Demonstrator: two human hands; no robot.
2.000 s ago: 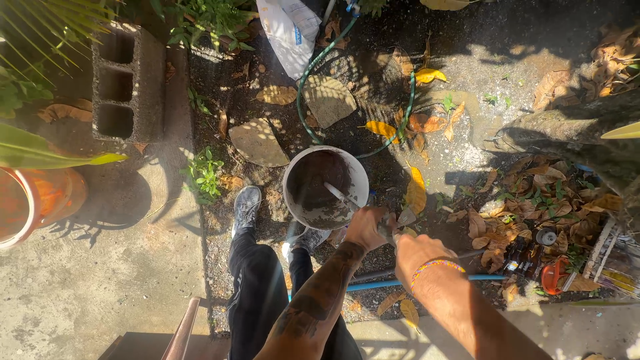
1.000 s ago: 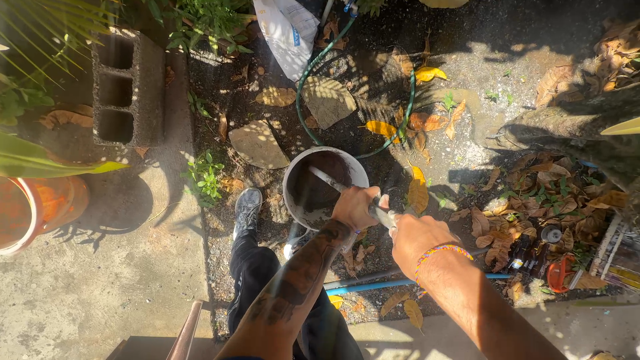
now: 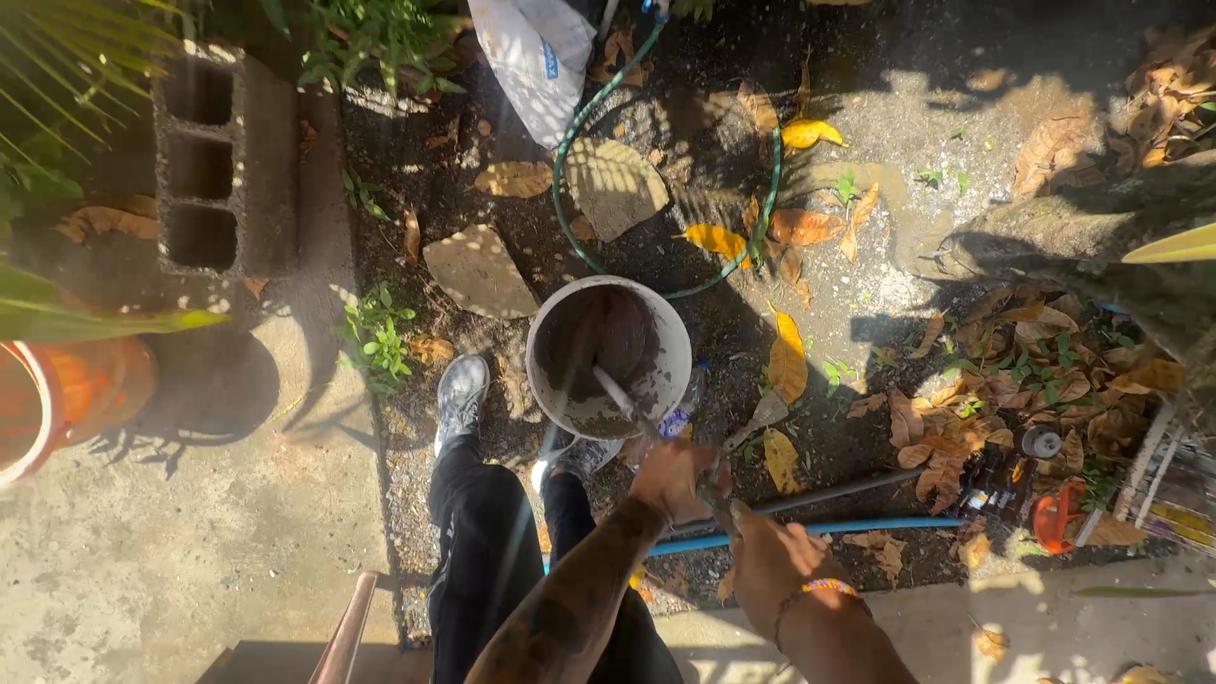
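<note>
Both hands grip a long pole or handle (image 3: pixel 619 391) that slants down into a white plastic bucket (image 3: pixel 676 332). My left hand (image 3: pixel 676 480) is wrapped around it just outside the bucket's rim. Farther up the shaft, my right hand (image 3: pixel 760 551) holds it, with a beaded bracelet at the wrist. Dark wet mortar-like mix (image 3: pixel 613 328) coats the bucket's inside wall and bottom. The lower end of the pole is sunk in the mix or hidden in shadow. The bucket stands on the ground just in front of my shoes.
A green hose (image 3: pixel 560 180) loops behind the bucket, around a flat stone (image 3: pixel 613 190). At left are a hollow concrete block (image 3: pixel 266 171) and an orange bucket (image 3: pixel 104 389). A blue pipe (image 3: pixel 855 525) lies at lower right near dry leaves (image 3: pixel 950 427). A white sack (image 3: pixel 532 57) lies at the top.
Both hands and the pole have shifted within the last two seconds; the pole's visible part in the bucket now slants more steeply toward my body. The grip of both hands stays on it.
</note>
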